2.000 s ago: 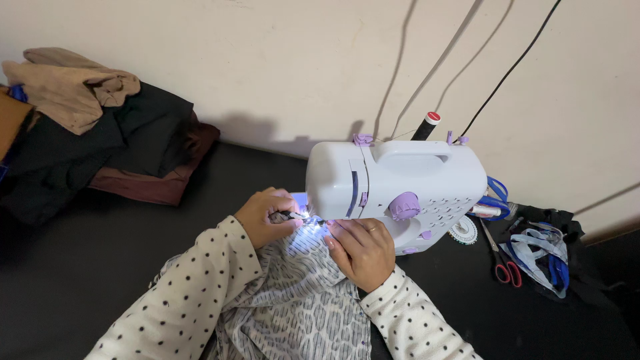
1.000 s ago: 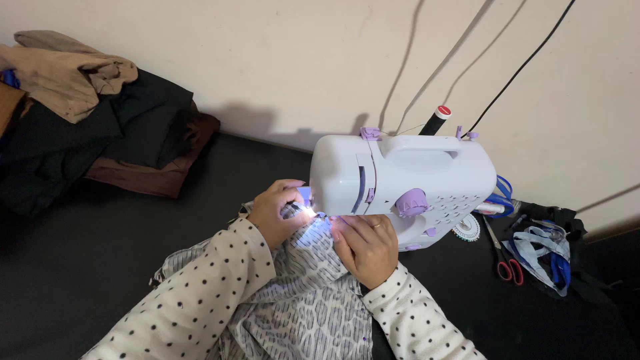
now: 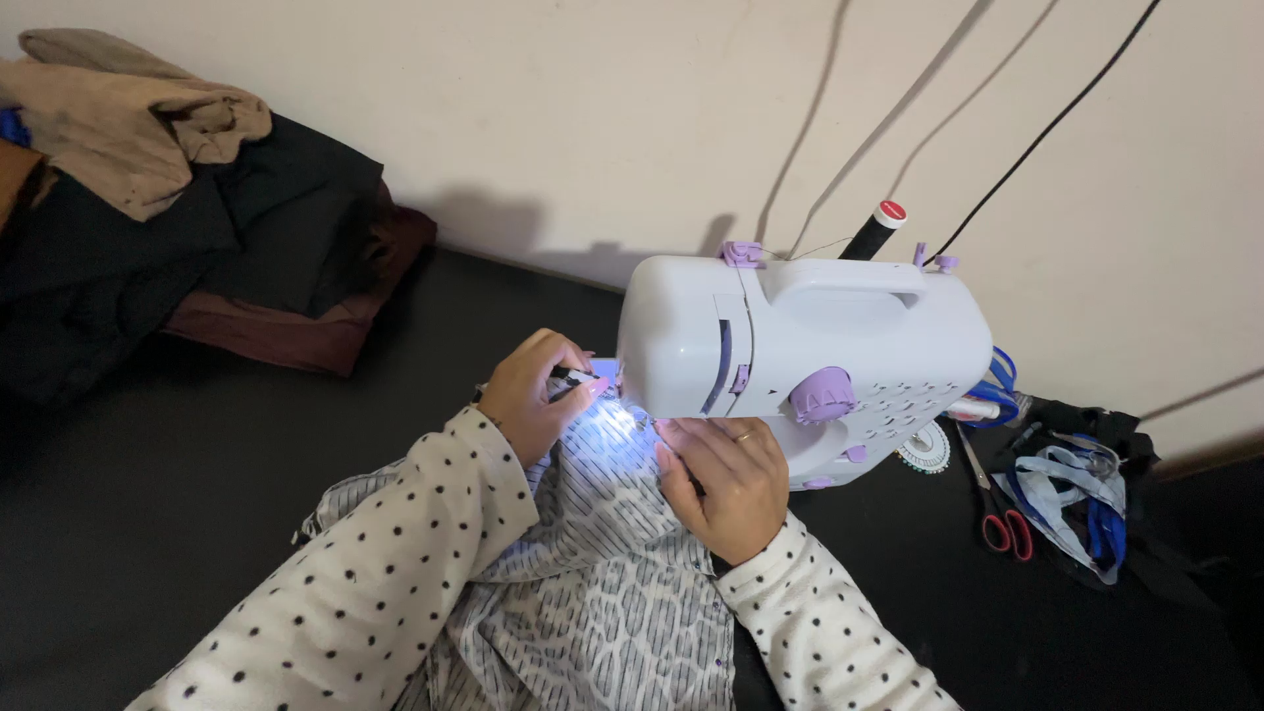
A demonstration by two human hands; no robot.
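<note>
A white and purple sewing machine (image 3: pixel 691 316) stands on the black table, its lamp lighting a grey and white patterned fabric (image 3: pixel 612 612) at the needle area. My left hand (image 3: pixel 538 395) is left of the machine's head, pinching the fabric's edge between thumb and fingers. Close to the lit spot on the right, my right hand (image 3: pixel 731 484) grips the fabric with its fingertips, partly under the machine's head. The fabric hangs down toward me between both forearms. The needle and presser foot are largely hidden. A spool of black thread (image 3: pixel 871 233) is on top of the machine.
Folded dark and tan clothes (image 3: pixel 286 217) are piled at the left by the wall. Right of the machine lie a pin wheel (image 3: pixel 925 447), scissors with red and black handles (image 3: pixel 995 513), and blue and white fabric strips (image 3: pixel 1066 494). A black cable (image 3: pixel 1047 133) rises behind the machine.
My left hand has shifted its hold along the fabric's edge beside the needle area. My right hand stays at the fabric near the machine's head.
</note>
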